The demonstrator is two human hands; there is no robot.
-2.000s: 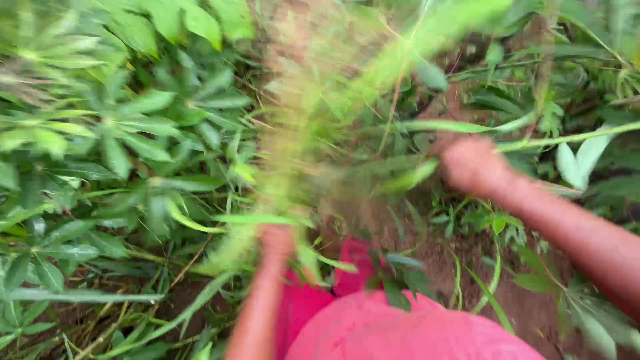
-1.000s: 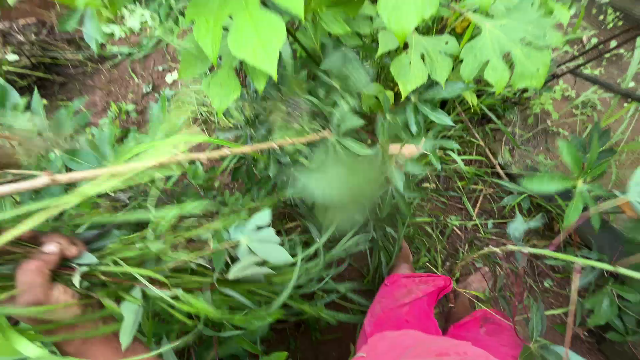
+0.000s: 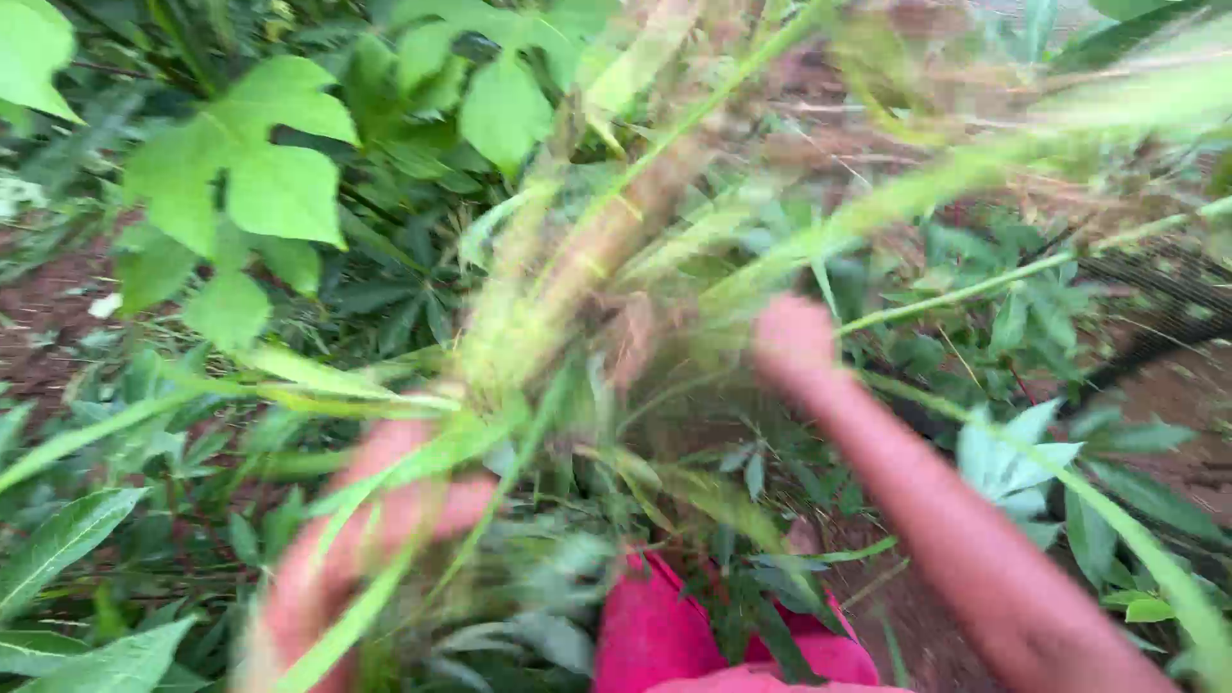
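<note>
A motion-blurred bundle of long green grass stalks and blades (image 3: 520, 337) stretches up through the middle of the view. At its lower left, my left hand (image 3: 414, 481) is closed around the stalks, partly covered by green blades. My right hand (image 3: 794, 337) is a closed fist at the bundle's right side, beside a long green stem (image 3: 1011, 274). Blur and leaves hide its fingers, so what it holds is unclear.
Broad lobed leaves (image 3: 241, 164) stand at the upper left. Dark netting (image 3: 1155, 298) lies at the right edge. Low leafy plants (image 3: 1020, 462) grow around, with bare reddish soil (image 3: 58, 298) at the left. My pink-clad legs (image 3: 654, 626) are below.
My right hand, not seen one second ago, is in view. My left hand has come from the left edge toward the middle, with the grass bundle now raised before me. The view has shifted.
</note>
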